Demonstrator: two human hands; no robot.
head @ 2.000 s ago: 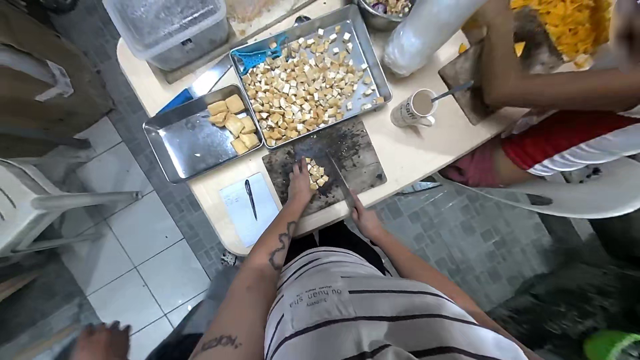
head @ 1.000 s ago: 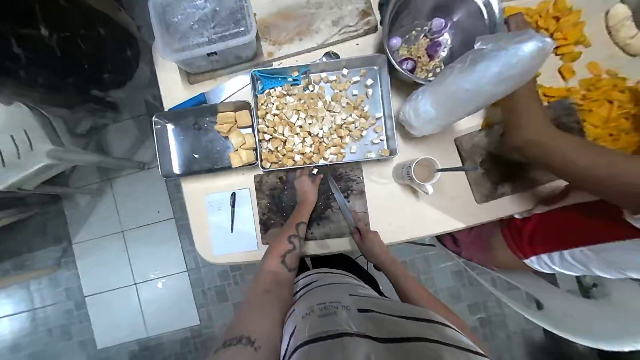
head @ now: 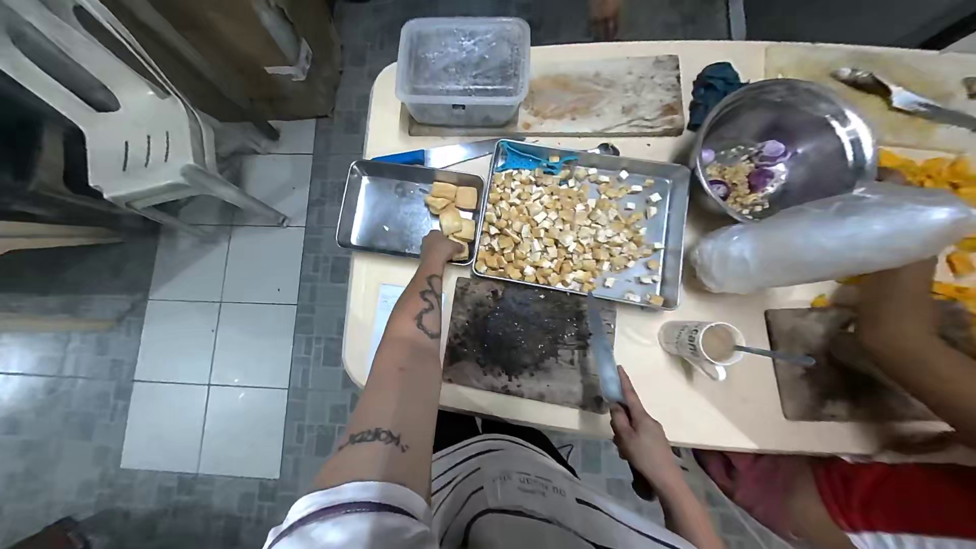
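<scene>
My left hand (head: 442,248) reaches into the smaller metal tray (head: 381,206), its fingers at the fried tofu blocks (head: 451,219); whether it grips one is hard to tell. My right hand (head: 637,435) holds a kitchen knife (head: 602,347) by its dark handle, the blade lying over the right side of a dark-stained cutting board (head: 526,343). Only small crumbs show on the board. Behind it, the larger metal tray (head: 675,252) holds many tofu cubes (head: 564,225) and a blue object (head: 534,158) at its back left corner.
A mug (head: 698,347) with a spoon stands right of the board. Beyond are a plastic-wrapped roll (head: 831,240), a steel bowl (head: 793,145) with onions, and a lidded plastic box (head: 463,69). A blue-handled knife (head: 450,154) lies behind the trays. Another person's arm (head: 907,328) extends over the right side.
My left hand has moved from the cutting board to the tofu blocks in the smaller tray. Cut pieces seen on the board two seconds ago are gone from it. The knife remains in my right hand.
</scene>
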